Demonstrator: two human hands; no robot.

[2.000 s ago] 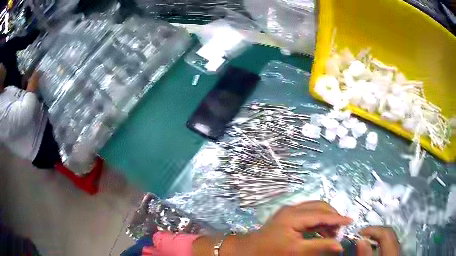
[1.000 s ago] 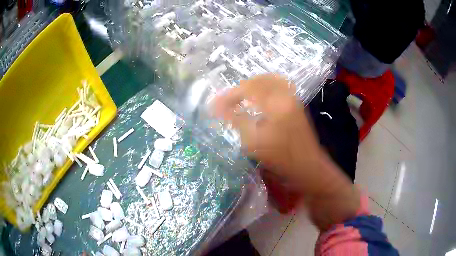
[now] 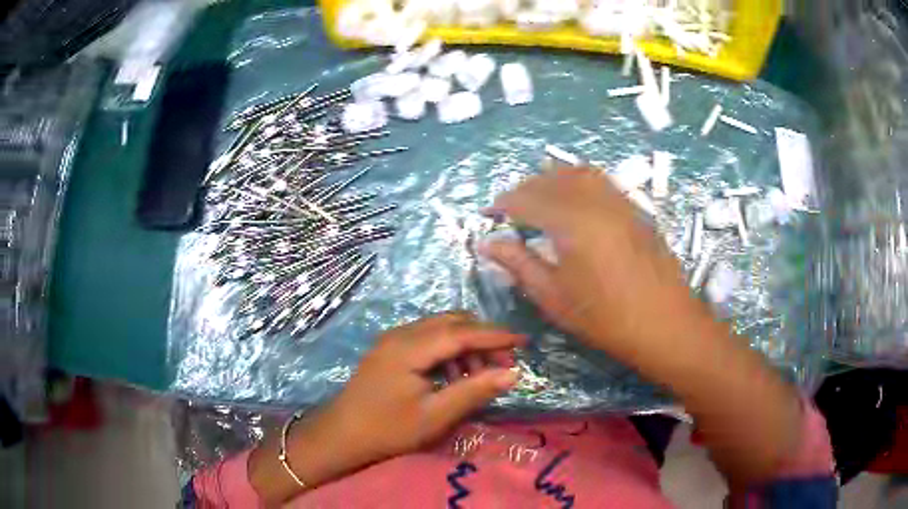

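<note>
My left hand (image 3: pixel 428 383), with a thin bracelet, is low in the middle, its fingers bent and thumb near the fingertips; whether it holds something is hidden. My right hand (image 3: pixel 607 263) is blurred above and to its right, thumb and forefinger slightly apart over the film; a small white piece shows by its fingers, held or lying cannot be told. A loose heap of thin metal rods (image 3: pixel 299 214) lies left of both hands. White caps (image 3: pixel 459 106) lie above the hands. White sleeves (image 3: pixel 696 235) are scattered with more caps to the right of my right hand.
A yellow bin (image 3: pixel 558 42) of white caps and sleeves stands at the far edge. A black phone-like rectangle (image 3: pixel 181 149) lies left of the rods. A white paper slip (image 3: pixel 794 169) is at right. Clear plastic stacks (image 3: pixel 864 239) stand at right and far left. Shiny film (image 3: pixel 329 378) covers the bench.
The view has swung back from the right-hand stacks to the bench centre. My right hand has moved from over the clear stack to the middle, and my left hand is in view again.
</note>
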